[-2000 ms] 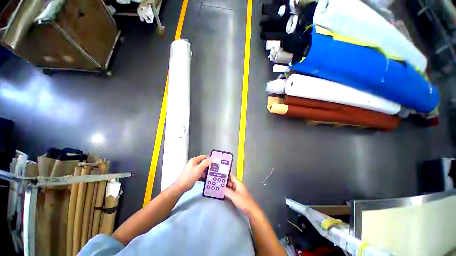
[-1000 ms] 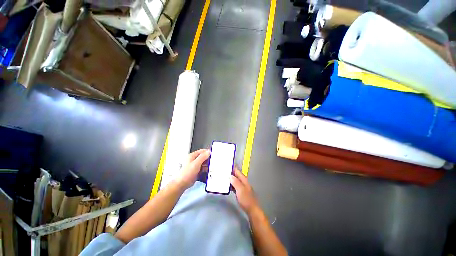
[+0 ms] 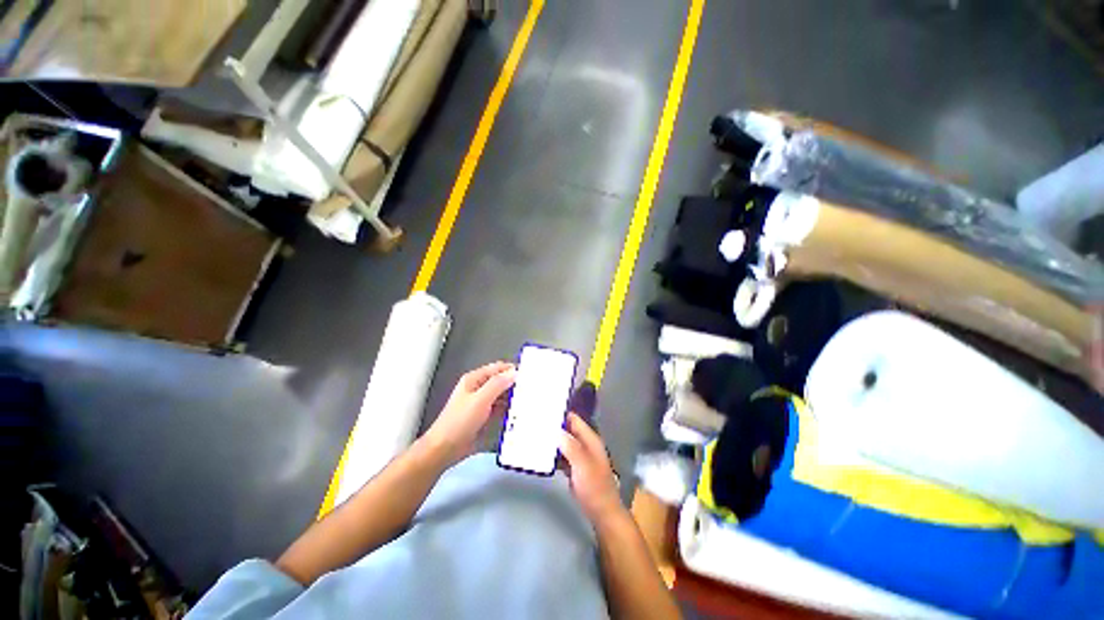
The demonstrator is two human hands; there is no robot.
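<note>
A smartphone (image 3: 538, 409) with a glowing white screen is upright in front of my body, near the bottom centre of the view. My left hand (image 3: 476, 406) holds its left edge, with the fingers and thumb near the upper left side. My right hand (image 3: 586, 460) holds its lower right edge. The fingers behind the phone are hidden. The text on the screen is too bright to read.
A long white roll (image 3: 394, 394) lies on the floor at left, along a yellow lane line (image 3: 479, 148). Blue (image 3: 872, 545), white (image 3: 969, 400) and tan (image 3: 932, 273) rolls are piled at right. A rack with rolls (image 3: 351, 121) and a brown-sided cart (image 3: 164, 248) stand at upper left.
The phone screen went from pink with icons to white. Both hands keep their hold. The floor, rolls and carts have shifted down in view, and more rolls show at right.
</note>
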